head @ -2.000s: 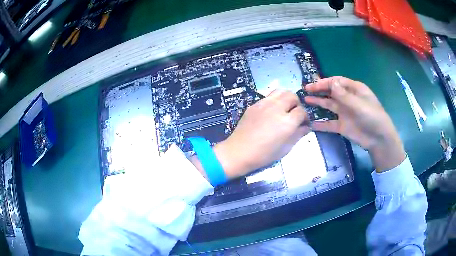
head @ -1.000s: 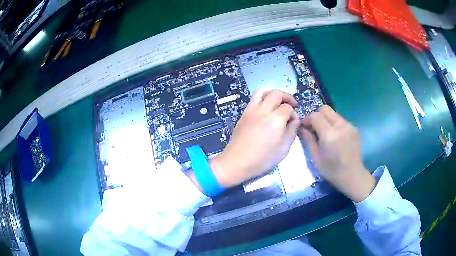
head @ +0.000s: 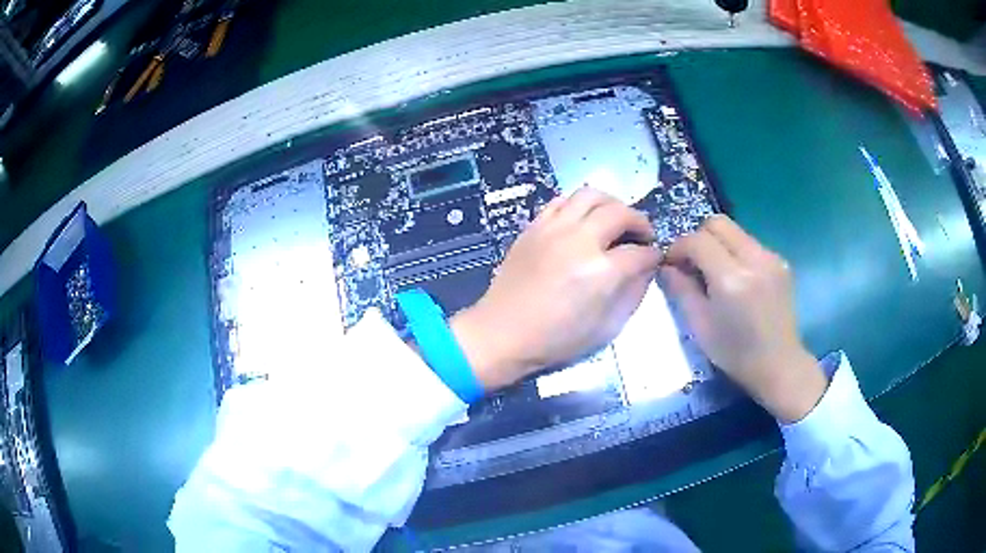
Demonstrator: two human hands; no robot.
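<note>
An open laptop base (head: 276, 259) with silvery panels lies on the green bench. A black motherboard (head: 411, 232) fills its upper middle. My left hand (head: 573, 286), with a blue wrist strap (head: 438, 344), is over the right-middle part of the base. My right hand (head: 741, 308) is beside it, over the base's right side. The fingertips of both hands meet near the board's lower right edge, thumb and fingers pinched. Whatever is between the fingertips is too small and too covered to tell.
A blue parts bin (head: 78, 283) with small pieces stands at left. White ribbon cables (head: 895, 216) lie on the bench at right. Red-orange bubble bags (head: 860, 49) lie beyond the pale rail (head: 324, 97). A small pale clump (head: 965, 313) sits at the right bench edge.
My right hand has moved down and left from the base's right edge, its fingers now bent against my left fingertips. My left hand stays nearly in place. The view has shifted slightly.
</note>
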